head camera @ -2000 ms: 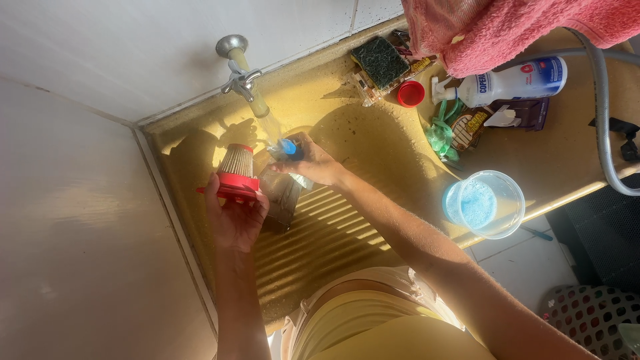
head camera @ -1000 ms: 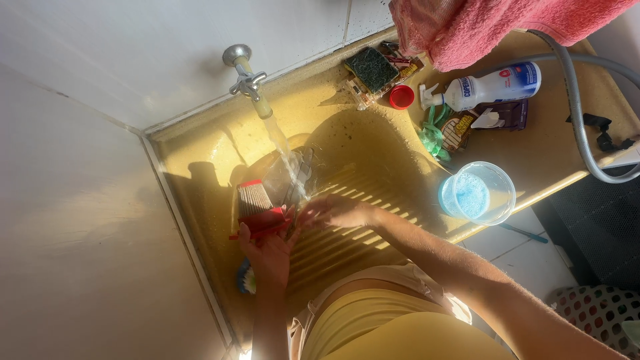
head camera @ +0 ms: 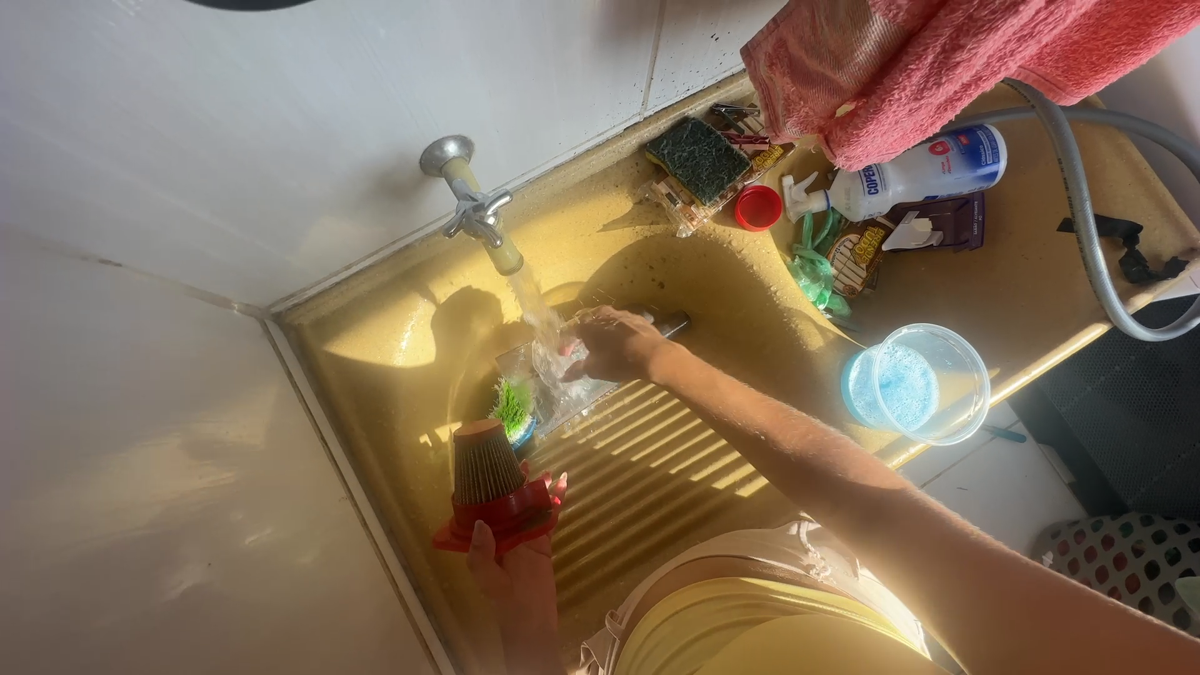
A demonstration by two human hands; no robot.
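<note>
My left hand point(head camera: 516, 553) grips the red base of a cone-shaped pleated filter point(head camera: 487, 469), held upright low over the ribbed yellow sink point(head camera: 637, 487). Water runs from the wall tap point(head camera: 478, 211) onto a clear plastic container point(head camera: 562, 389) lying in the basin. My right hand point(head camera: 614, 347) is at that container under the stream, fingers bent; whether it grips it cannot be told. A brush with green and white bristles point(head camera: 512, 410) and a blue body lies between the filter and the container.
On the right ledge are a scouring sponge point(head camera: 698, 159), a red cap point(head camera: 757, 207), a spray bottle point(head camera: 919, 173), a green plastic bag point(head camera: 814, 267) and a clear tub of blue suds point(head camera: 914, 384). A pink towel point(head camera: 900, 66) and a grey hose point(head camera: 1078, 187) hang over it.
The filter and my left hand have moved away from the tap stream, toward me. My right hand has left the filter and reached to the container under the water.
</note>
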